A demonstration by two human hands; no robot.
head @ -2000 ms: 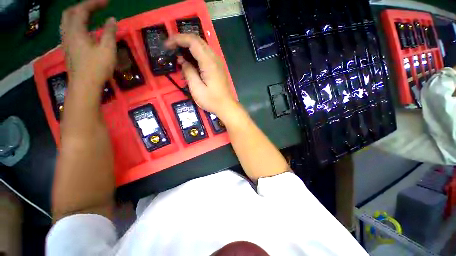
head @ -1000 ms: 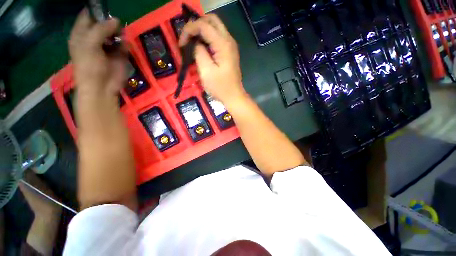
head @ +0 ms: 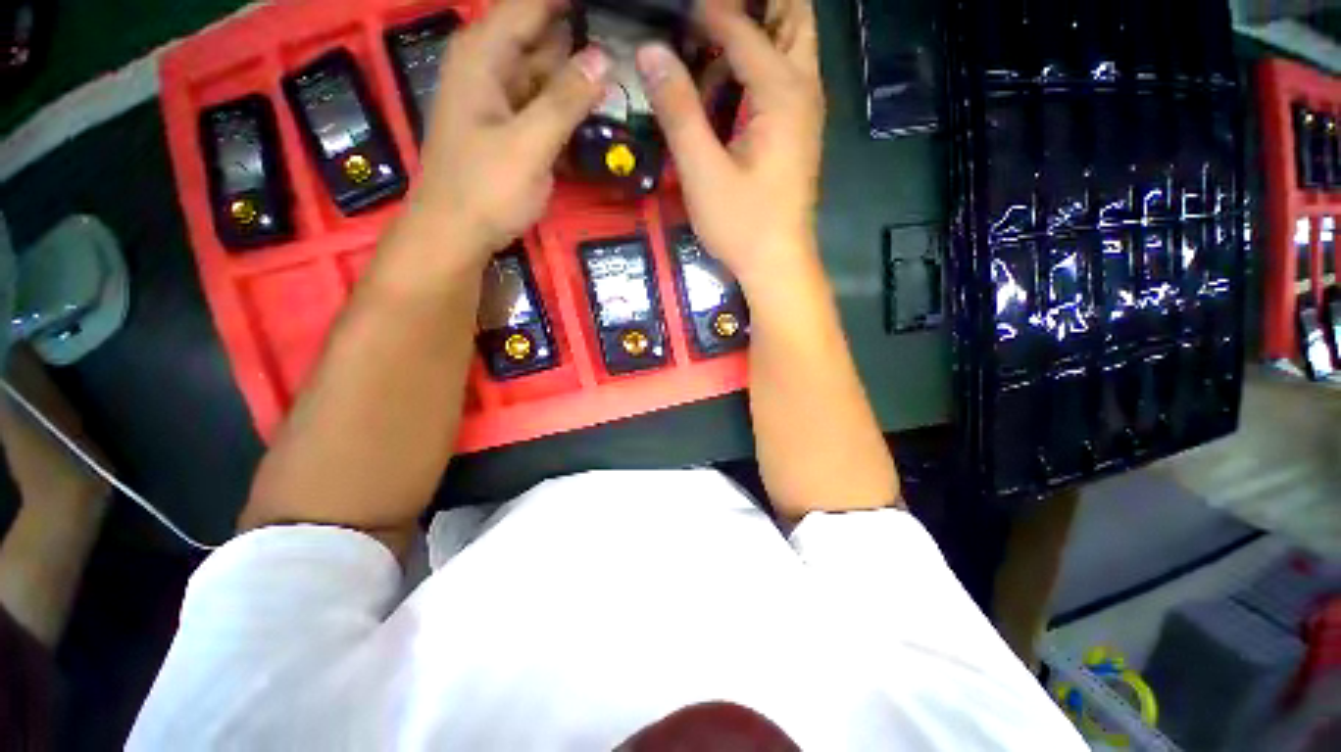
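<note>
My left hand (head: 508,132) and my right hand (head: 743,140) are close together at the top of the view, over the upper right of the red tray (head: 287,316). Between them they hold a phone unit (head: 621,156) with a gold-yellow spot at its near end. A dark piece lies across its far end, blurred and partly hidden by my fingers; I cannot tell whether it is fitted on. Several phone units lie in the tray pockets, such as one at the left (head: 246,169) and one in the near row (head: 624,301).
Glossy black blister trays (head: 1103,279) lie at right, with a loose frame (head: 913,276) and a dark flat panel (head: 900,66) beside them. Another red tray (head: 1277,213) is far right. A fan base (head: 74,287) stands left, near another person's arm (head: 52,500).
My left hand has moved right from the tray's left side to join my right hand. Both now hold one unit. The view has shifted, showing more of the tray's left end.
</note>
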